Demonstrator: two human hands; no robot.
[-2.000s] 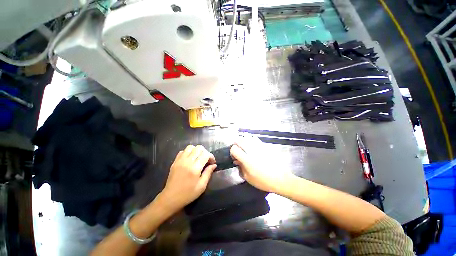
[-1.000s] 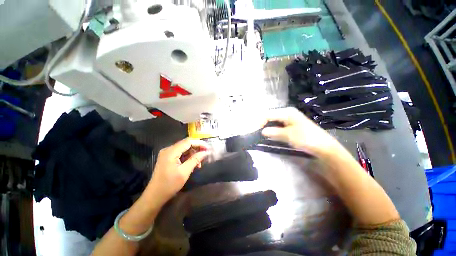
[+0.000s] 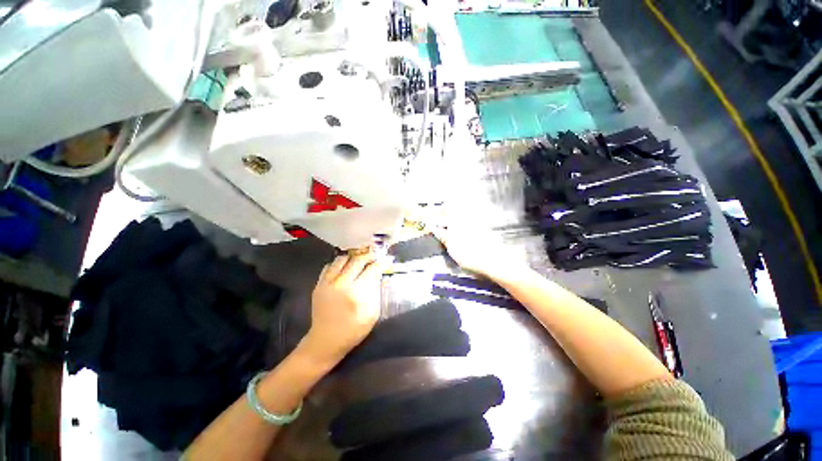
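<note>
A small black fabric piece (image 3: 417, 248) lies below the sewing machine head (image 3: 297, 153). My left hand (image 3: 347, 290) is at its left, fingers at the foot of the head; the needle area is hidden. My right hand (image 3: 455, 247) is at the piece's right end, fingertips on or beside it; its grip is unclear in the glare. A zipper with a white line (image 3: 473, 290) lies just in front, partly under my right forearm. Black fabric strips (image 3: 419, 416) lie flat nearer me, and another strip (image 3: 416, 329) lies beside my left wrist.
A black cut-piece pile (image 3: 162, 333) lies at left. A zipper bundle (image 3: 622, 203) lies at right, with a teal plate (image 3: 532, 112) behind it. Red and black snips (image 3: 664, 335) lie at the right, and a blue bin (image 3: 805, 378) stands beyond the table edge.
My right hand has moved left, towards the needle area, with the black piece. My left hand has moved slightly right and up to the machine head. The view has tilted up.
</note>
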